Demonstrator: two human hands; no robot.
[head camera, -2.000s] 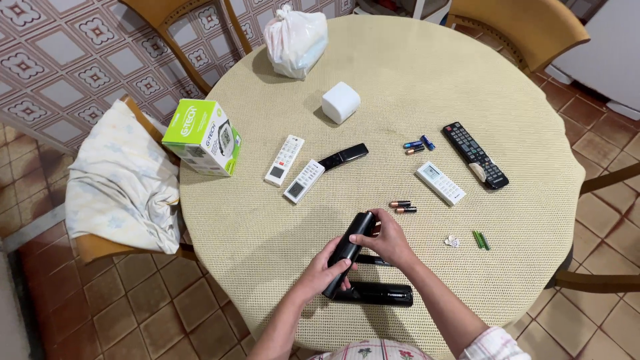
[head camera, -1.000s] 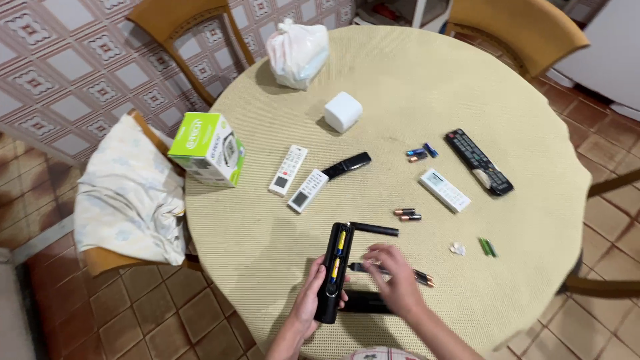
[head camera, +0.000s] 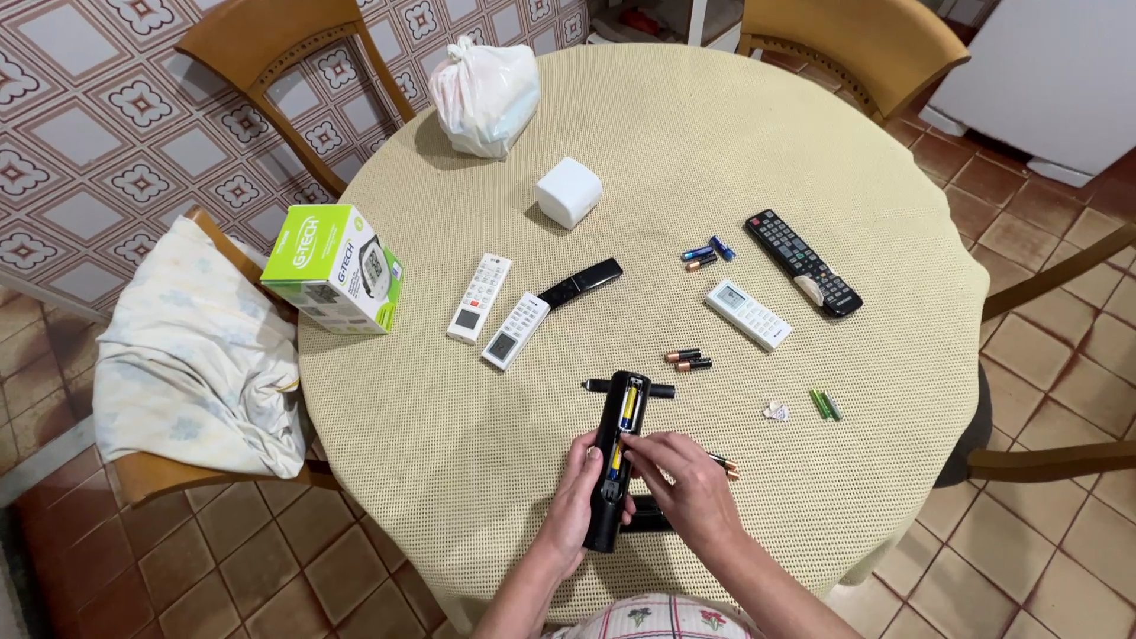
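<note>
My left hand (head camera: 572, 497) holds a black remote control (head camera: 606, 515), its back facing up with the battery compartment uncovered. Two yellow-and-blue batteries (head camera: 630, 404) lie inside, one above the other. The fingertips of my right hand (head camera: 688, 484) touch the lower battery (head camera: 616, 458); whether they grip it I cannot tell. A narrow black battery cover (head camera: 661, 390) lies on the table behind the remote's top end. Beneath my hands another black object (head camera: 646, 515) is partly hidden. More batteries (head camera: 726, 463) show just beyond my right hand, and copper-and-black batteries (head camera: 688, 359) lie farther off.
The round table (head camera: 417, 435) also holds white remotes (head camera: 479, 297), a black remote (head camera: 803, 264), blue batteries (head camera: 707, 252), green batteries (head camera: 825, 405), crumpled scraps (head camera: 775, 410), a G-Tech box (head camera: 333, 269), a white block (head camera: 568, 193) and a plastic bag (head camera: 486, 98). Chairs (head camera: 1056, 463) stand around it.
Two seconds ago both hands were on the black remote, with no batteries visible inside. One second ago its compartment was uncovered and my right hand was apart from it; now that hand touches the lower battery.
</note>
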